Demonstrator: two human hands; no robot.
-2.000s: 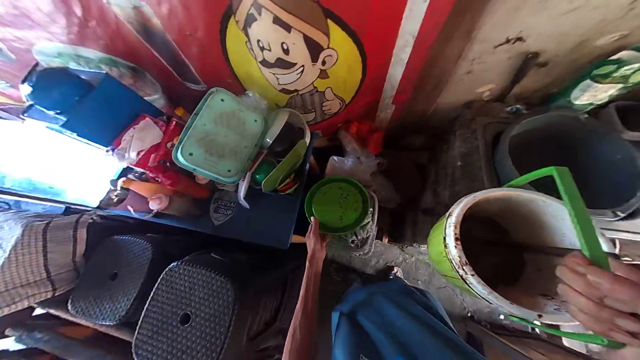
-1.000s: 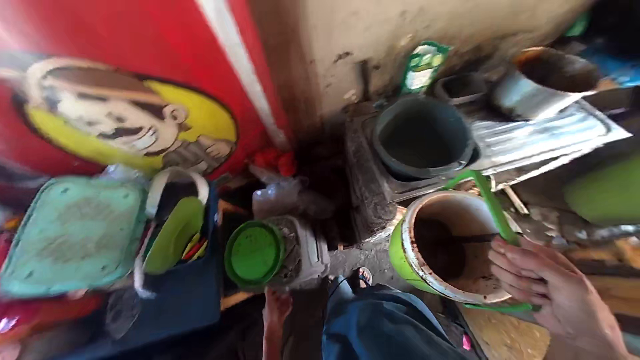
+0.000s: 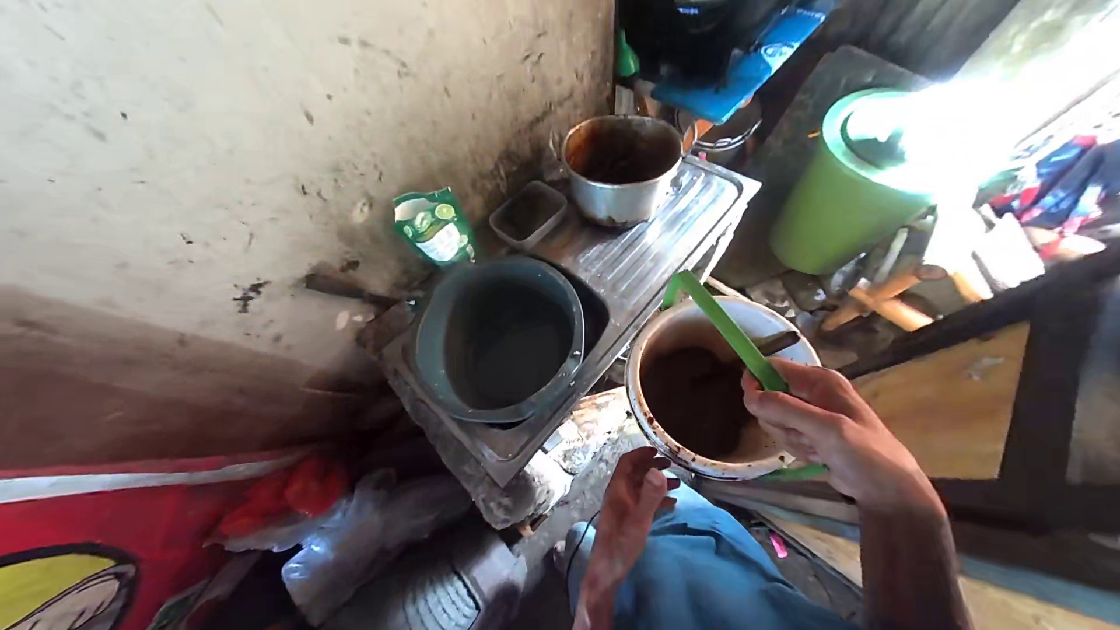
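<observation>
My right hand (image 3: 818, 420) is closed around the green handle (image 3: 731, 337) of a white-rimmed bucket (image 3: 643, 411). Dark brown matter lies inside the bucket, and a dark stick-like thing rests near its far right side. Just below the bucket's near left rim is my left hand (image 3: 634, 494), empty, with its fingers apart and slightly curled. A grey plastic basin (image 3: 429, 350) with dark contents sits in the sink's bowl, to the left of the bucket.
The metal sink's ribbed drainboard (image 3: 665, 232) holds a stained metal pot (image 3: 612, 197) and a small grey tub (image 3: 529, 214). A green pouch (image 3: 435, 229) leans by the wall. A tall green container (image 3: 840, 206) stands at the right; plastic bags (image 3: 350, 534) lie lower left.
The view has swung far right, toward the sink. My left hand, earlier at a round green lid or container, is now beside the bucket. My right hand keeps hold of the handle.
</observation>
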